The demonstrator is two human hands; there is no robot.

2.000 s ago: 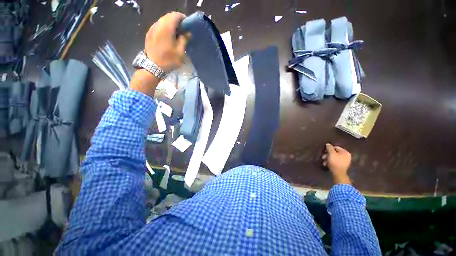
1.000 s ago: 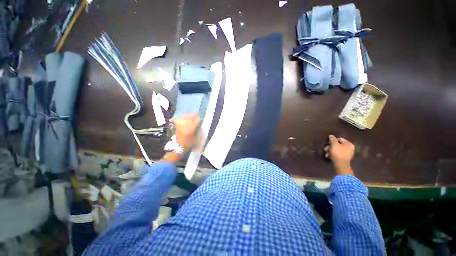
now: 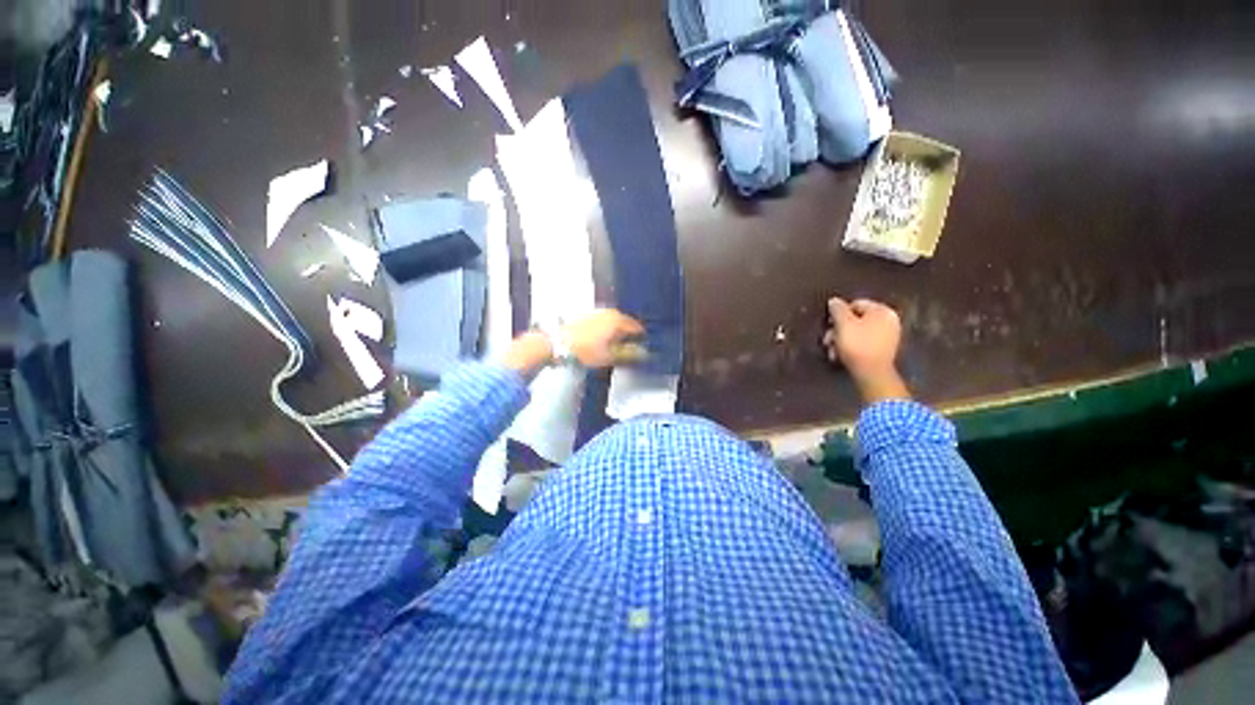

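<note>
A long curved dark navy denim panel (image 3: pixel 630 193) lies in front of me, with a white end (image 3: pixel 641 394) showing below it. My left hand (image 3: pixel 599 338) is at the panel's lower part, fingers blurred; whether they grip it I cannot tell. White-faced curved pieces (image 3: pixel 558 241) lie just left of the panel. A folded pale blue-grey denim stack (image 3: pixel 430 310) with a dark band across it lies farther left. My right hand (image 3: pixel 864 338) rests on the table with curled fingers, nothing visible in it.
A tied denim bundle (image 3: pixel 771 103) is at the upper right, beside a small open box (image 3: pixel 902 200) of tiny pale bits. A strip hank (image 3: pixel 227 269) and paper scraps (image 3: pixel 296 196) lie left. A large rolled bundle (image 3: pixel 103 400) is at far left.
My left hand first carried a denim piece down to the folded stack, and has now moved right to the navy panel. The white end has appeared there. The view has shifted; my right hand looks unchanged.
</note>
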